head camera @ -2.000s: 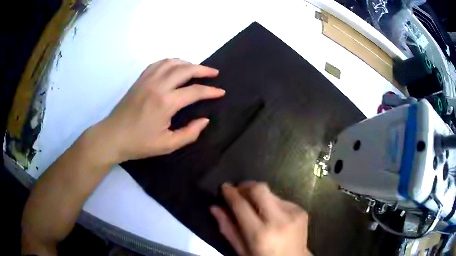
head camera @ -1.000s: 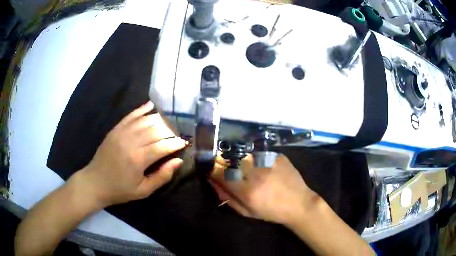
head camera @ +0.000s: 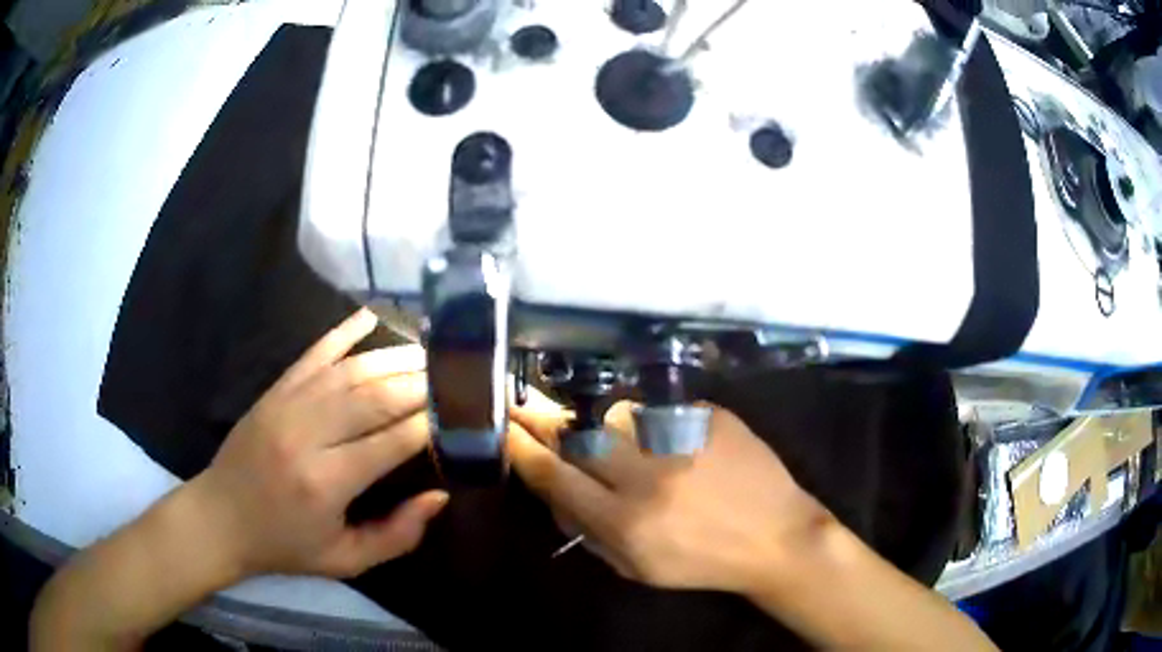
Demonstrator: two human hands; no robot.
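A dark fabric panel lies on the white table and passes under the white sewing machine head. My left hand rests on the panel left of the shiny take-up lever guard, which hides its fingertips. My right hand is right of the guard, below the grey tension knobs, with its fingers towards the needle area. A slim pale pointed tool sticks out below my right hand. The needle and presser foot are hidden.
A dark strap goes around the machine arm. Tan cardboard pieces and a clear packet lie at the right. The white table has a curved front edge. Thin pale rods stand up from a hole on the machine top.
The view has swung from the open panel to close over the machine head. Both hands have come together at the needle area, one on each side of the guard.
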